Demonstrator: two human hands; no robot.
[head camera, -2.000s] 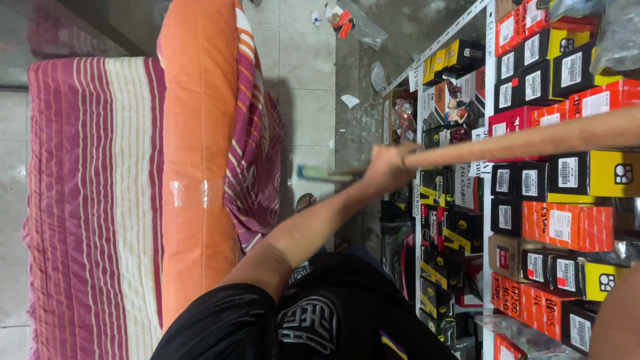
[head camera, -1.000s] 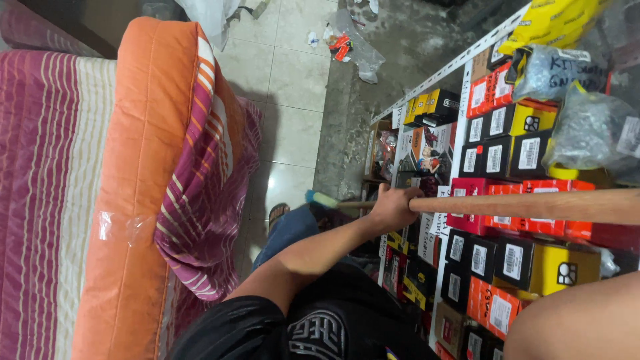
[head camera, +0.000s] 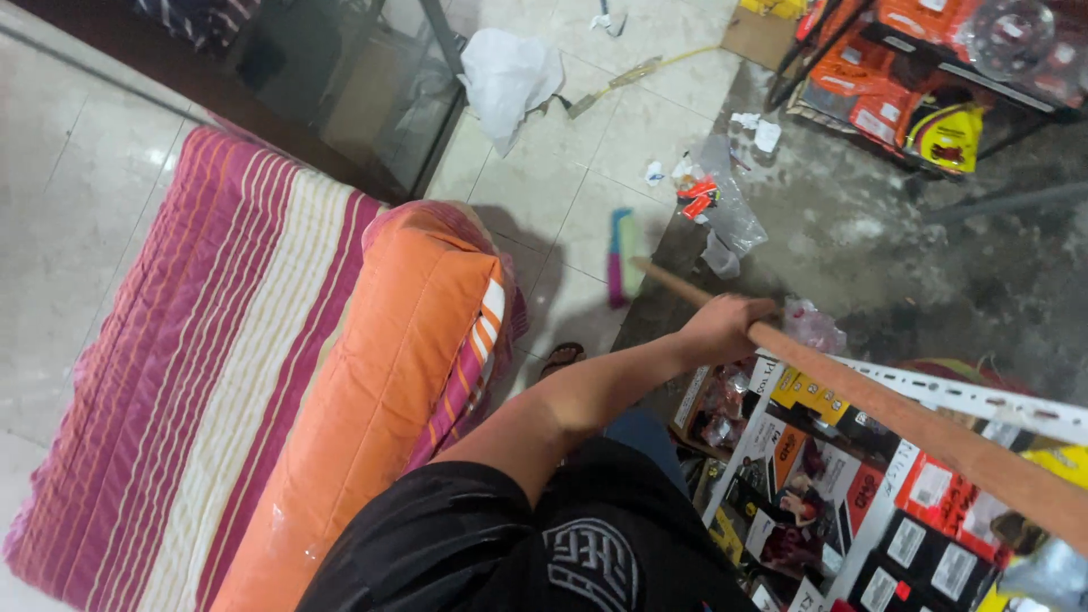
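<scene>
A long wooden broom handle (head camera: 884, 399) runs from the lower right edge toward the upper left. My left hand (head camera: 722, 327) is closed around it, a little way above the broom head. Blurred blue, pink and pale green bristles mark the broom head (head camera: 623, 255), which is over the tiles near the edge of the dark concrete. Just beyond it lie a clear plastic bag (head camera: 729, 200) and an orange-red wrapper (head camera: 699, 197). Small paper scraps (head camera: 756, 132) are on the floor farther up. My right hand is outside the frame.
A striped quilt (head camera: 246, 357) and an orange padded roll (head camera: 382, 340) fill the left. Shelving with a white perforated metal edge (head camera: 960, 389) holds boxed parts at lower right. A dark rack (head camera: 960, 59) stands upper right. White plastic (head camera: 510, 81) lies beside a glass cabinet (head camera: 340, 93).
The view has swung toward the floor ahead. The broom head, by my foot a second ago, is now farther out, close to the plastic litter. My left hand still grips the handle.
</scene>
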